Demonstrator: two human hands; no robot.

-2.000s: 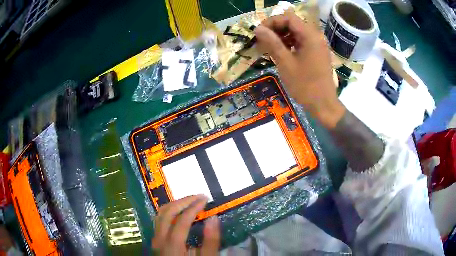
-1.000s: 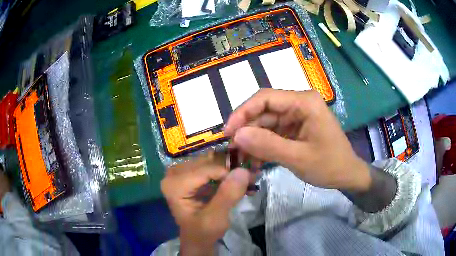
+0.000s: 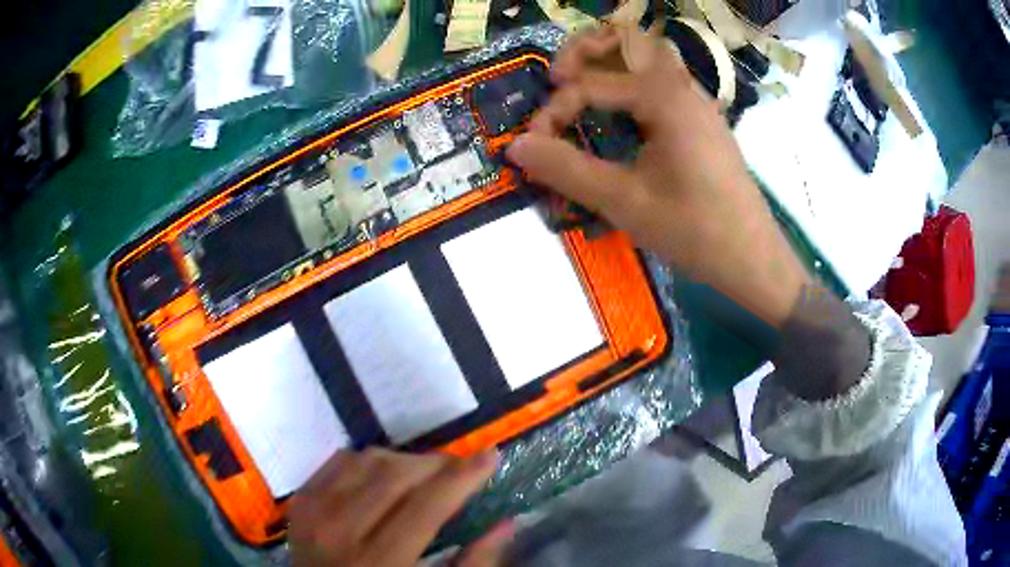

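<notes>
The orange tablet housing lies tilted on bubble wrap. The battery pack, black with three white panels, fills its lower part, and the main board with silver shields and blue spots lies above it. My right hand is over the housing's upper right corner, thumb and index fingertips close together near the board's right end; whether they hold a small piece cannot be told. My left hand rests at the housing's lower edge, cut off by the picture's bottom; its palm side is hidden.
A clear bag with a white sheet lies behind the housing. Tan liner strips are at the back. White backing paper lies right, with a red container and blue bin beyond. Yellow-green film is at left.
My hands have parted from in front of the battery: the right moved up to the housing's upper right, the left down to its lower edge. The view has moved closer to the housing.
</notes>
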